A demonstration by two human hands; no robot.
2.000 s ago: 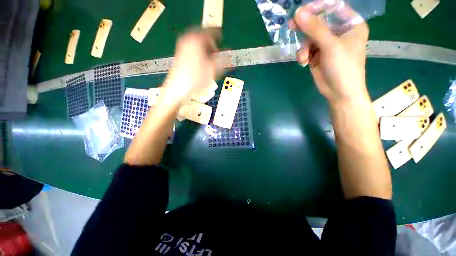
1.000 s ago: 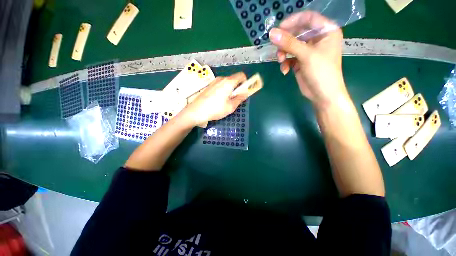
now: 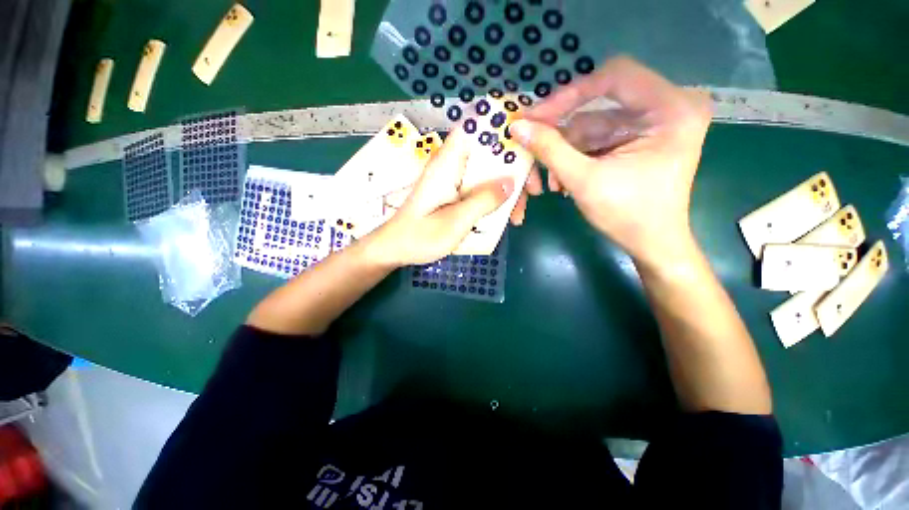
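Note:
My left hand [image 3: 429, 211] holds a cream phone back panel [image 3: 485, 207] tilted up in front of me, its camera end away from me. My right hand [image 3: 638, 149] grips the edge of a clear ring carrier sheet [image 3: 478, 50] with rows of dark rings. The sheet's near corner lies over the panel's camera end, so the camera circles are hard to tell from the rings. The right thumb and forefinger are at that corner. A clear film [image 3: 698, 50] extends from the sheet to the right behind my right hand.
Cream panels [image 3: 369, 169] overlap left of my left hand, by a white-backed dot sheet [image 3: 284, 221]. Dark ring sheets [image 3: 209, 149] and crumpled plastic [image 3: 194, 261] lie left. Another ring sheet [image 3: 458, 279] is under my hands. A panel pile [image 3: 792, 214] lies right. Spaced panels [image 3: 221, 45] lie beyond the metal strip [image 3: 299, 122].
My left hand has picked up a panel and brought it under the ring sheet. My right hand has lowered the sheet onto it. The far panels have shifted left.

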